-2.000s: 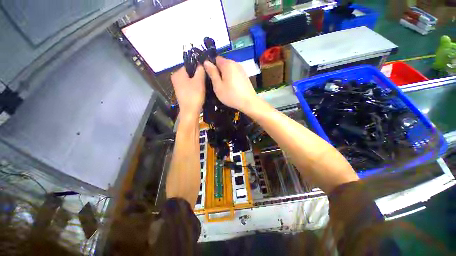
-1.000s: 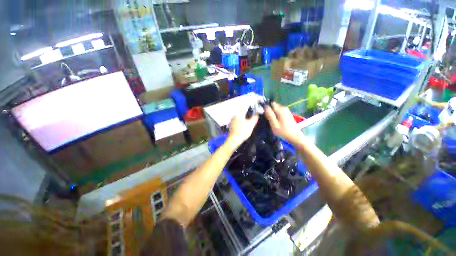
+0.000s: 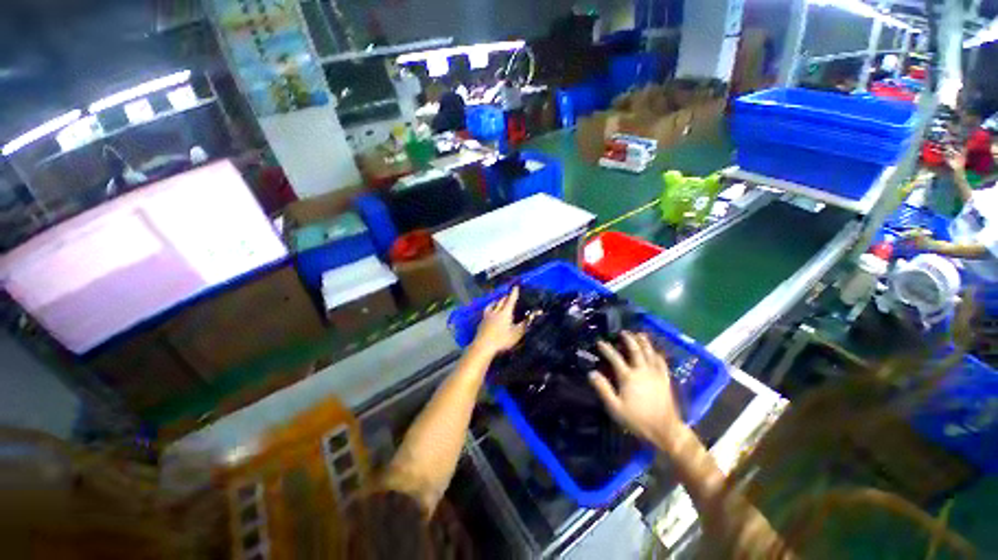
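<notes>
A blue plastic basket [image 3: 550, 465] stands on the line in front of me, heaped with black corded units [image 3: 564, 356]. My left hand [image 3: 501, 324] is at the basket's upper left side, on the edge of the heap; whether its fingers grip a unit is unclear. My right hand [image 3: 640, 391] lies over the right part of the heap with fingers spread, holding nothing visible. The orange test fixture [image 3: 290, 488] with white socket rows is at the lower left, blurred and cut off by the bottom edge.
A white-topped cabinet [image 3: 514, 232] and a red bin [image 3: 618, 257] stand behind the basket. A large monitor [image 3: 148, 257] is at the left. Stacked blue baskets [image 3: 815, 148] stand at the back right. A person in white [image 3: 976, 224] is at the far right, beside a white fan [image 3: 926, 287].
My hands carried a bunch of black units from above the fixture to the basket and lowered it onto the heap. The hands are now apart, and the right fingers have opened.
</notes>
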